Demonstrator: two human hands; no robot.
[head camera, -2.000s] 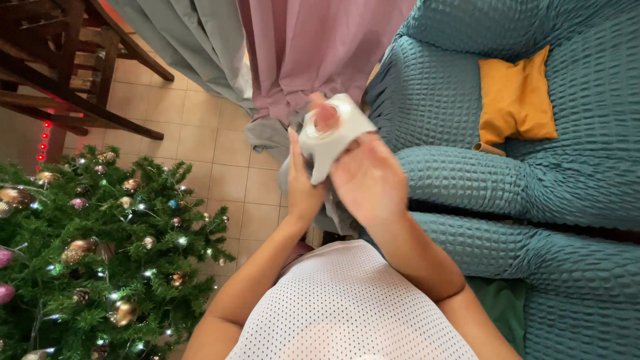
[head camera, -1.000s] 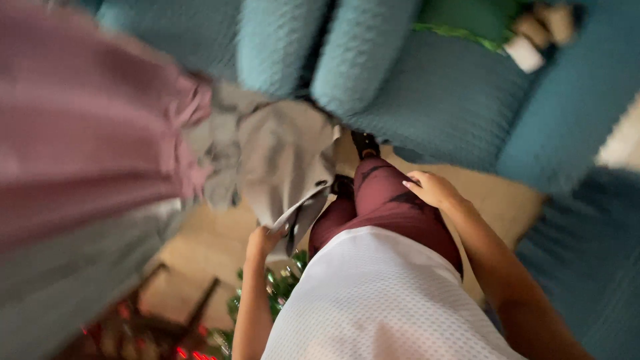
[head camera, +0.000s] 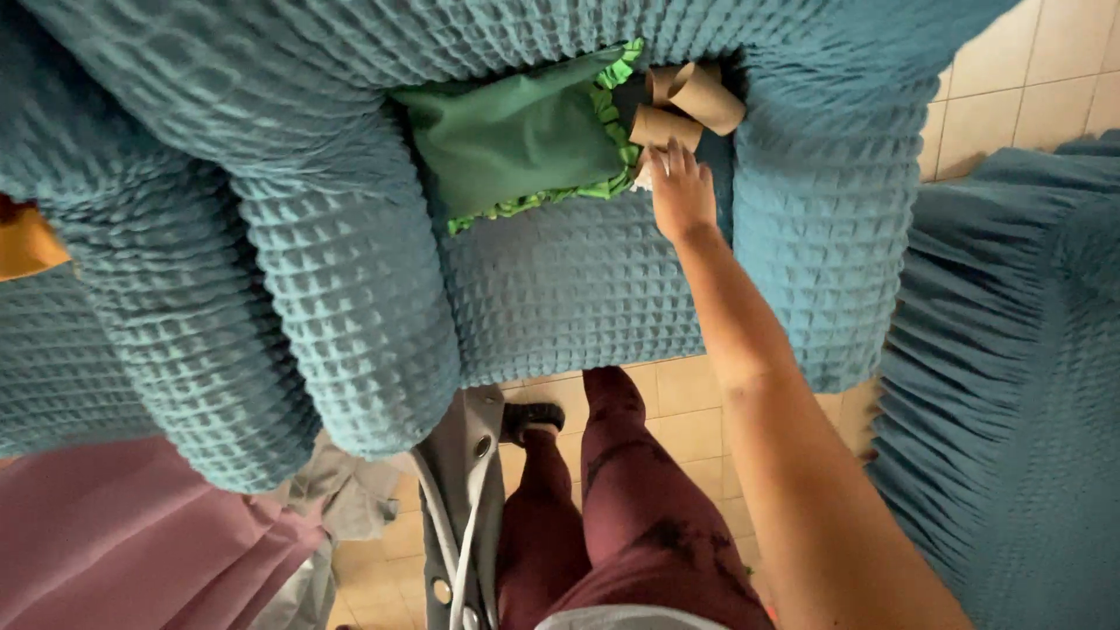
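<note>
My right hand (head camera: 684, 191) reaches onto the seat of a blue textured armchair, its fingers at a small whitish thing (head camera: 645, 171), partly hidden; whether it grips that thing I cannot tell. Just beyond the fingertips lie several cardboard tubes (head camera: 707, 98). To their left rests a green cushion (head camera: 521, 140) with a frilled edge. My left hand is out of view. A grey curtain with metal eyelets (head camera: 468, 507) hangs at the left of my legs.
Padded chair arms (head camera: 350, 306) flank the seat. Another blue-covered seat (head camera: 1006, 394) stands at the right. A pink curtain (head camera: 149, 534) is at lower left, and part of an orange cushion (head camera: 26, 241) shows at the left edge. Tiled floor (head camera: 682, 429) lies under my feet.
The view has swung to the armchair. My right hand has moved from beside my thigh to the small whitish thing by the tubes. My left hand, earlier on the grey curtain, has left the view.
</note>
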